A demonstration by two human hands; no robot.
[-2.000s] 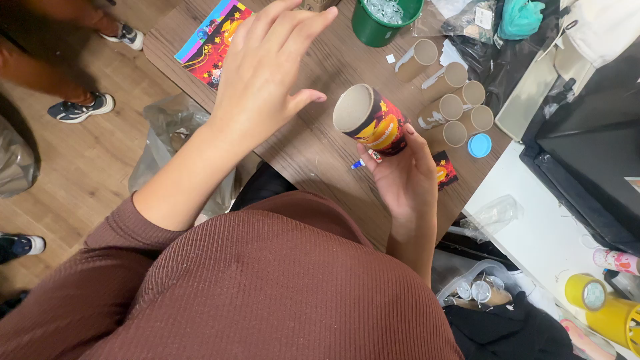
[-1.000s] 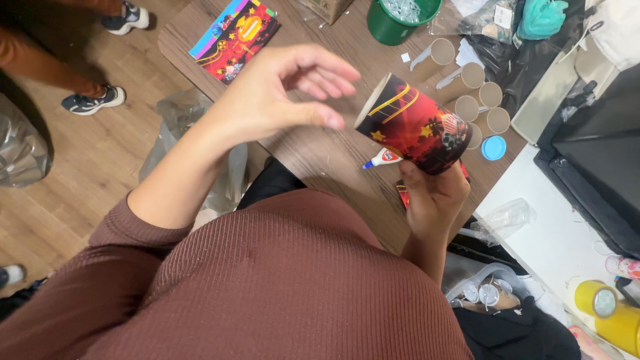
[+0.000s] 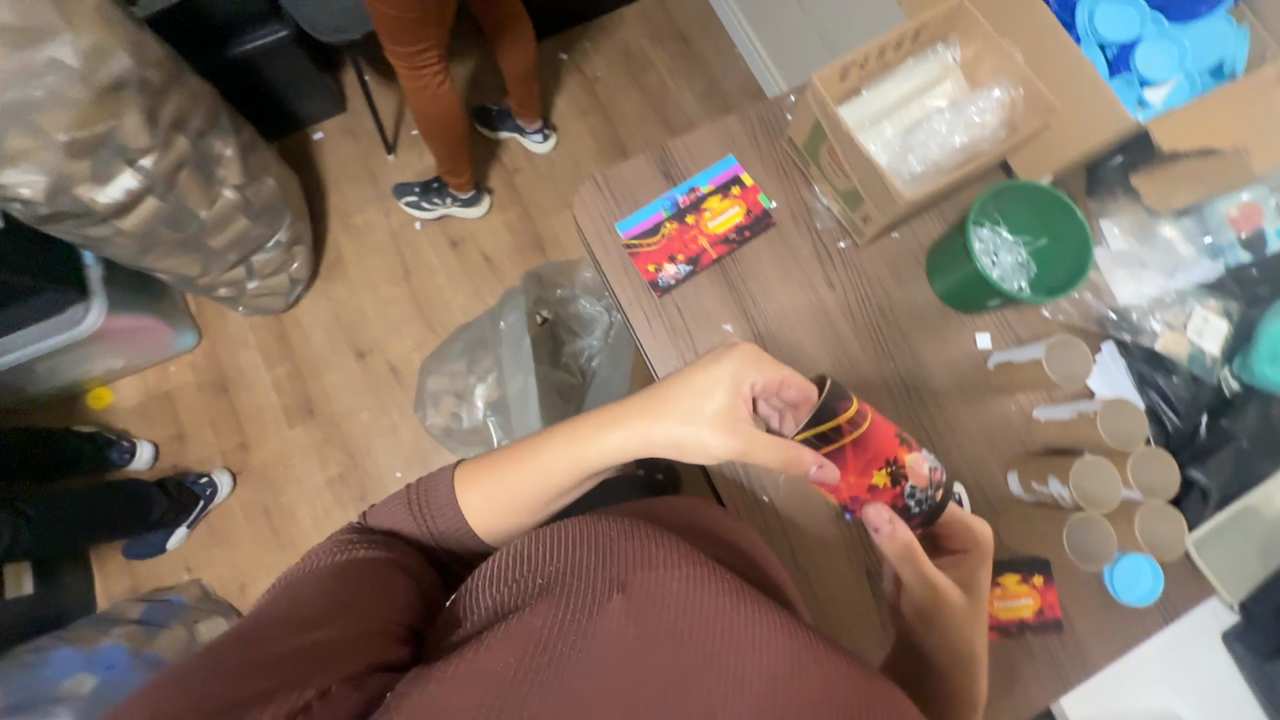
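A cardboard tube wrapped in red and black printed paper [image 3: 880,455] is tilted between my two hands. My right hand [image 3: 940,580] grips its lower end from below. At the upper rim, my left hand [image 3: 740,415] has its fingers curled at the tube's mouth and its thumb along the printed side. Printed sheets [image 3: 697,223] lie on the wooden table [image 3: 690,330] near its corner, and another printed piece [image 3: 1025,597] is beside my right hand. Several plain cardboard tubes [image 3: 1122,425] stand at the right, by a blue round lid [image 3: 1134,579].
A green bucket [image 3: 945,265] with clear plastic bits and an open cardboard box [image 3: 840,190] stand at the table's far side. A grey plastic bag [image 3: 480,370] is below the left edge. People's legs [image 3: 430,90] show on the floor side, near a large filled sack [image 3: 150,160].
My left hand has come down onto the tube's upper rim, where it was held apart from the tube before. The tube has turned in my right hand. The view has shifted to the left.
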